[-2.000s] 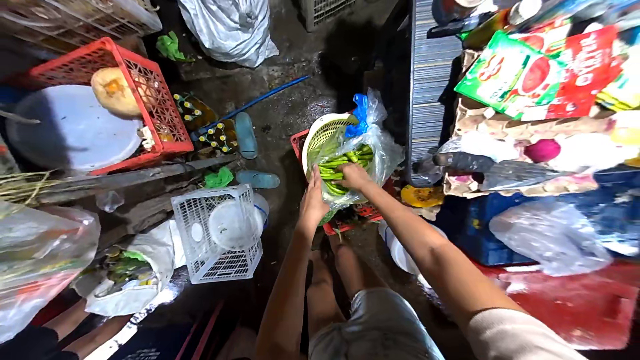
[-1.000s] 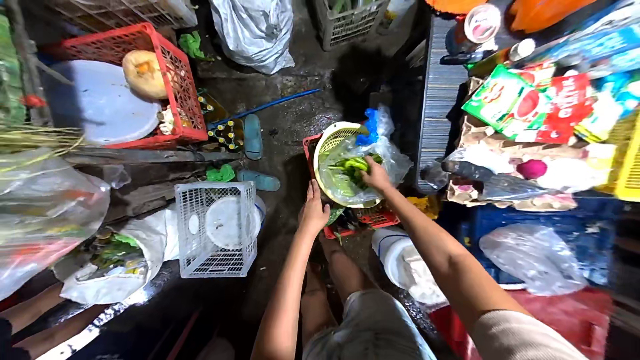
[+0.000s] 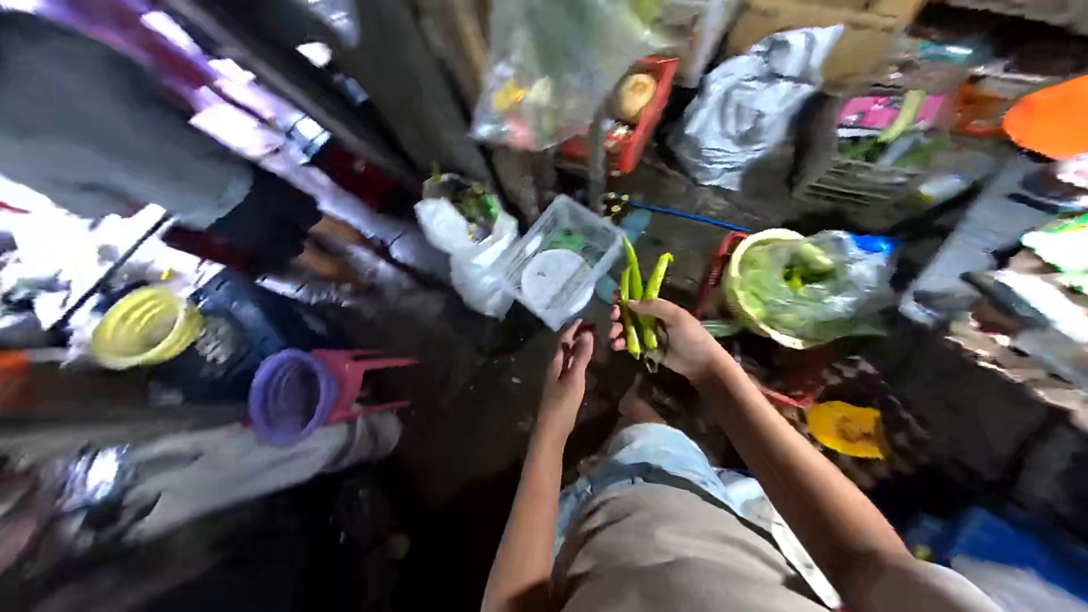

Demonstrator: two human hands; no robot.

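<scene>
Several long green chili peppers [image 3: 635, 293] are gripped in my right hand [image 3: 671, 336], their ends sticking out above and below the fingers. My left hand [image 3: 571, 361] is just to the left of them, empty, with its fingers apart. Right of my right hand, a pale yellow plastic basket [image 3: 739, 285] is lined with a clear plastic bag [image 3: 837, 293] that has more green produce inside. Beyond my left hand lies a white plastic crate [image 3: 552, 217] with a round white item in it.
A white sack [image 3: 476, 272] of greens lies by the crate. On the left are a purple basket [image 3: 293, 395] on a red stool [image 3: 361, 382], a yellow basket [image 3: 144, 327] and a person [image 3: 127, 127]. A yellow squash piece [image 3: 847, 429] lies at lower right.
The view has swung far to the left. My right hand has come out of the lined basket with chili peppers in it. My left hand has left the basket's rim.
</scene>
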